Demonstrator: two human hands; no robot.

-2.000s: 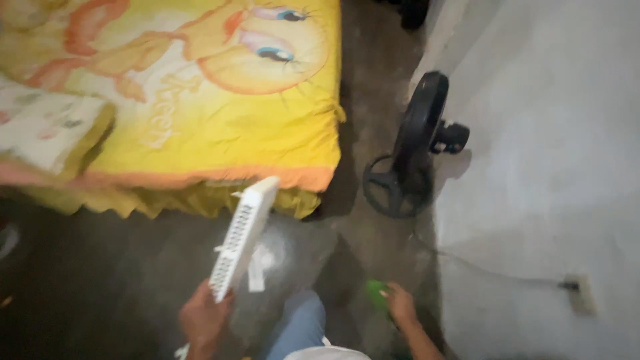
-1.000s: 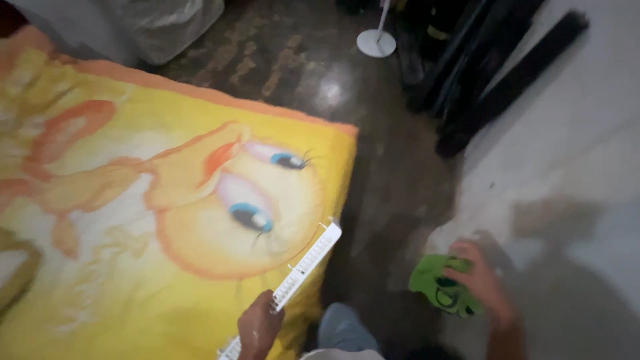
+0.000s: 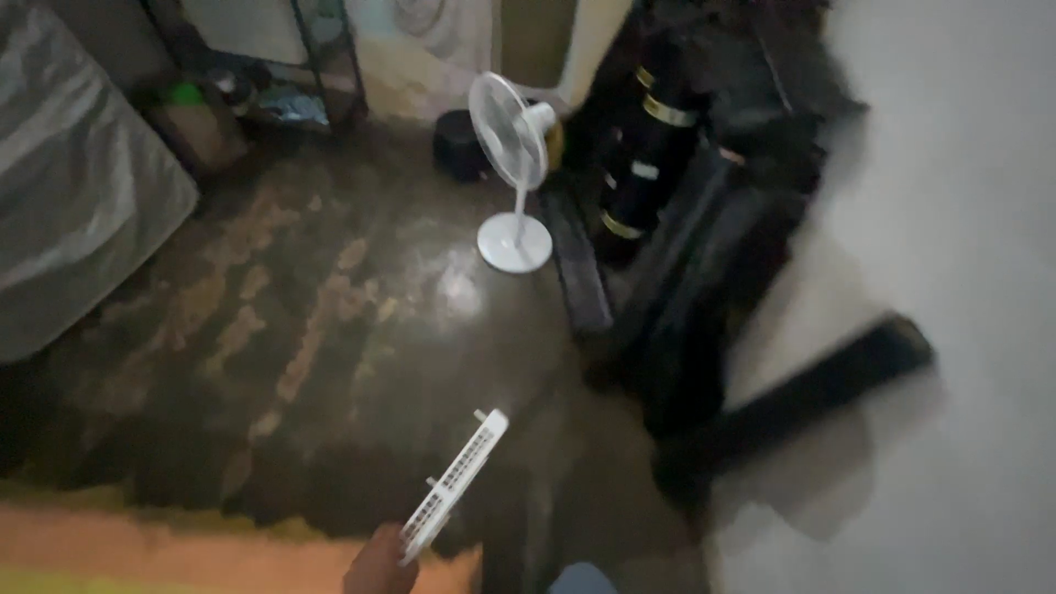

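My left hand (image 3: 381, 563) grips the lower end of a flat white plastic piece with a slotted grid (image 3: 450, 488). This piece slants up to the right, and small pegs stick out of its left side. Below it and beside my hand lies the orange edge of the yellow bed cover (image 3: 272, 551). My right hand is out of view, and so is the green thing it held earlier. A bit of blue cloth, perhaps my trouser leg, shows at the bottom edge.
A white pedestal fan (image 3: 516, 242) stands ahead on the dark worn floor (image 3: 346, 355). Black bags and long cases (image 3: 693, 239) lean along the right wall (image 3: 965, 206), with a long black object (image 3: 808, 396) lower down. A grey cover (image 3: 74, 181) hangs at the left.
The view has swung far from the bed and black fan towards the white fan. My right hand, with the green thing, has left the view. My left hand still holds the white piece.
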